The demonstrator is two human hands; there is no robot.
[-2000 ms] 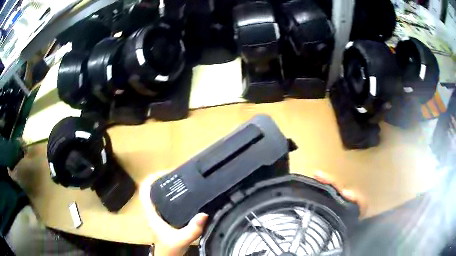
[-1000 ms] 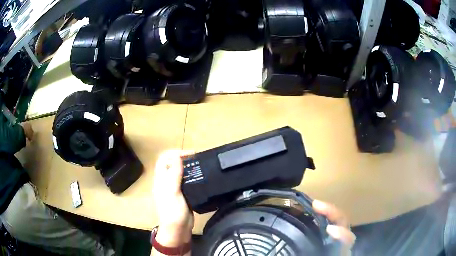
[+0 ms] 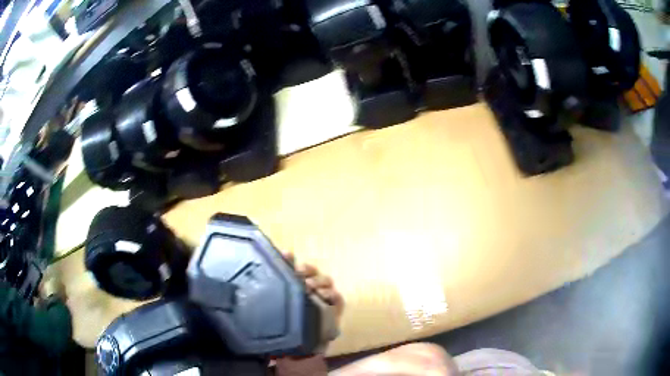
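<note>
A dark portable fan is tilted at the lower left, the grey end face of its base (image 3: 250, 294) turned towards me. Its round head lies below and left of the base, cut off by the bottom edge. My left hand (image 3: 319, 290), judged by the red band at the wrist, has its fingers wrapped round the right side of the base. My right hand (image 3: 397, 360) is low at the bottom edge, blurred and cut off; its fingers are hidden, so its grip cannot be told.
Another fan (image 3: 125, 253) stands close behind the held one on the tan bench (image 3: 411, 191). Several black fans (image 3: 213, 95) line the back, and more fans (image 3: 540, 66) stand at the right. A person's dark sleeve (image 3: 33, 330) is at the left edge.
The fan has moved left and turned, from its labelled underside to the end face of its base. My right hand has left the head's right rim and is now at the bottom edge.
</note>
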